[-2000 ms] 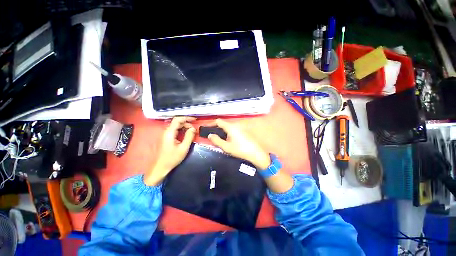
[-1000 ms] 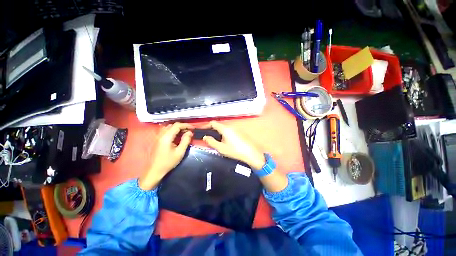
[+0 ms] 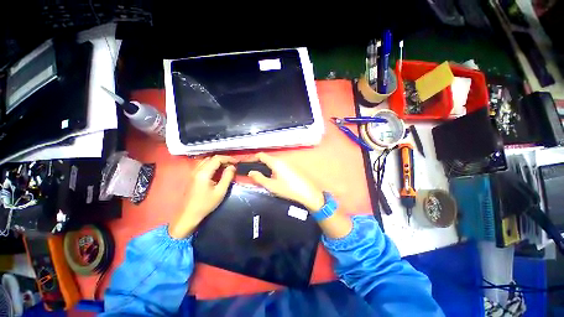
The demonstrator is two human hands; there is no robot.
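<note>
A black tablet [image 3: 253,232] with small white labels lies tilted on the red-orange mat [image 3: 337,167], its near part close to my body. A small black rectangular piece [image 3: 252,168] is at its far edge. My right hand [image 3: 281,179], with a blue wristband, holds the piece between thumb and fingers. My left hand [image 3: 210,186] is at the tablet's far left corner, fingers curled with the thumb near the piece's left end. Whether the left fingertips grip the piece or the tablet edge cannot be told.
A stack with a black screen panel [image 3: 241,96] lies beyond my hands. A solvent bottle [image 3: 147,119] and plastic bags [image 3: 127,178] are left. Blue cutters [image 3: 352,131], tape rolls [image 3: 384,129], an orange screwdriver [image 3: 406,173], a screw tub [image 3: 438,207] and a red tray [image 3: 427,111] are right.
The black piece, earlier at an angle in my right fingers, now lies more level along the tablet's far edge. My hands have drawn slightly closer together. The whole view has shifted a little.
</note>
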